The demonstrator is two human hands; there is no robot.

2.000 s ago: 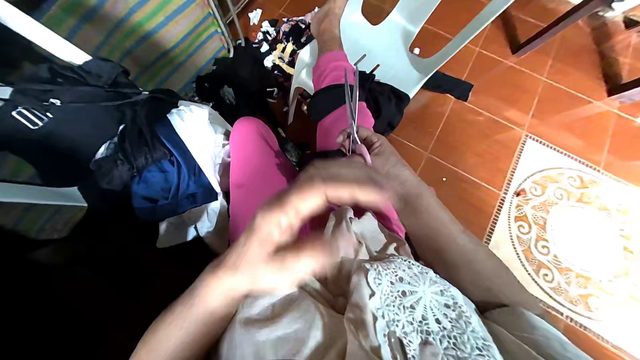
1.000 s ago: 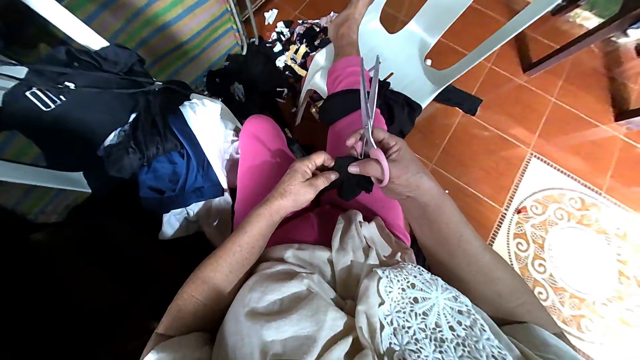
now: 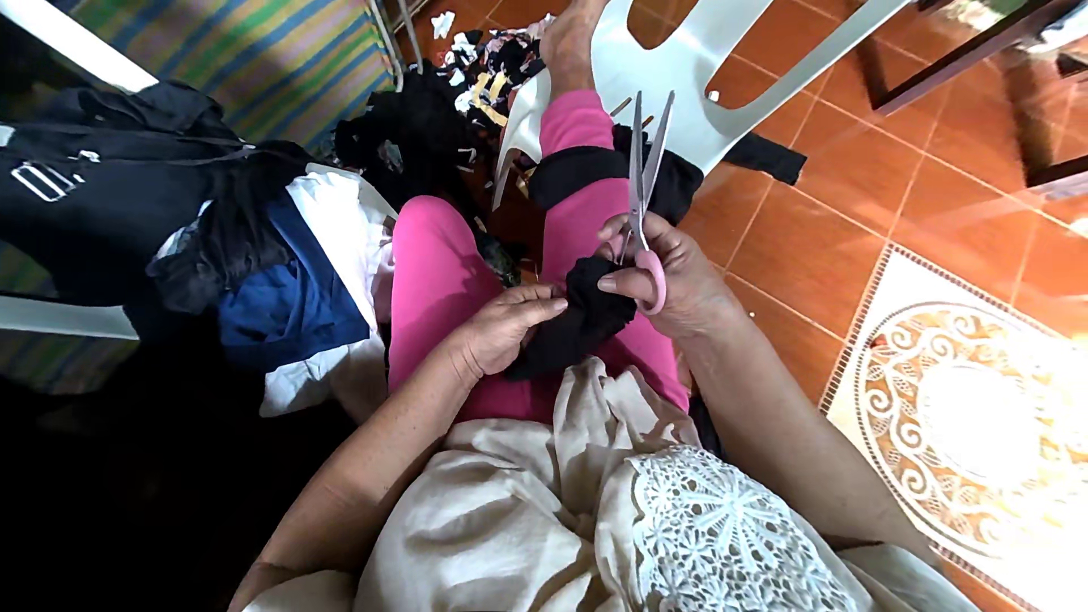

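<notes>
My left hand pinches the left edge of a piece of black cloth above my lap. In my right hand are scissors with pink handles, their blades parted a little and pointing away from me. The thumb and fingers of that hand also hold the upper right part of the black cloth. Another black cloth lies around my pink-clad lower leg, beyond the hands.
A white plastic chair stands ahead, my foot against it. Fabric scraps lie on the tiled floor. Folded clothes, among them a navy garment, are piled at the left. A patterned mat lies at the right.
My left hand, blurred over my lap two seconds ago, has come to the black cloth beside my right hand. More of the cloth now hangs between the hands than one second ago.
</notes>
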